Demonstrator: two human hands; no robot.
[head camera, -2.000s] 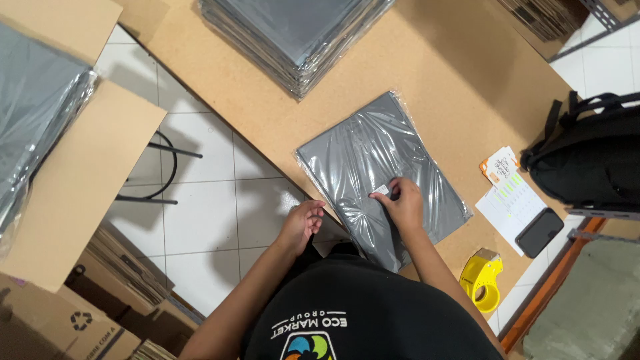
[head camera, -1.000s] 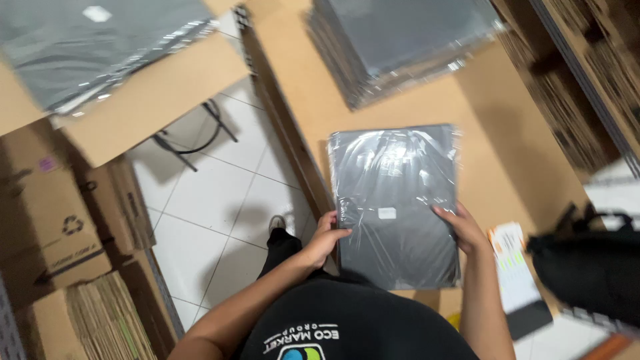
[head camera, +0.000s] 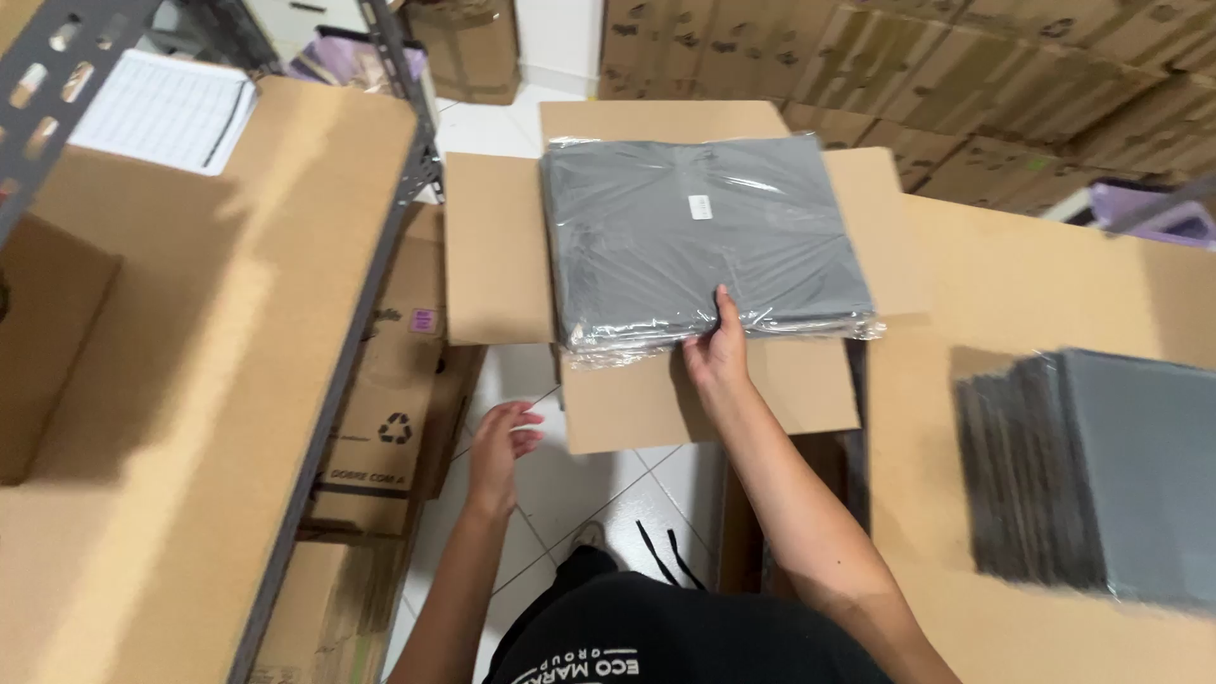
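A grey folded item in clear plastic wrap, with a small white label, lies over the opening of a cardboard box whose flaps are spread outward. My right hand grips the near edge of the wrapped item, thumb on top and the other fingers partly hidden at the edge. Lower left of the box, my left hand hangs in the air over the floor, fingers loosely curled apart, holding nothing. The box's inside is hidden under the wrapped item.
On the right table stands a stack of grey wrapped packages. The left table bears a printed sheet and a cardboard box. Flattened cartons are below it. Many cardboard boxes line the back.
The view has swung far to the left. The wrapped package, at the table's near edge in both hands one second ago, is over the open box. My left hand has let go of it.
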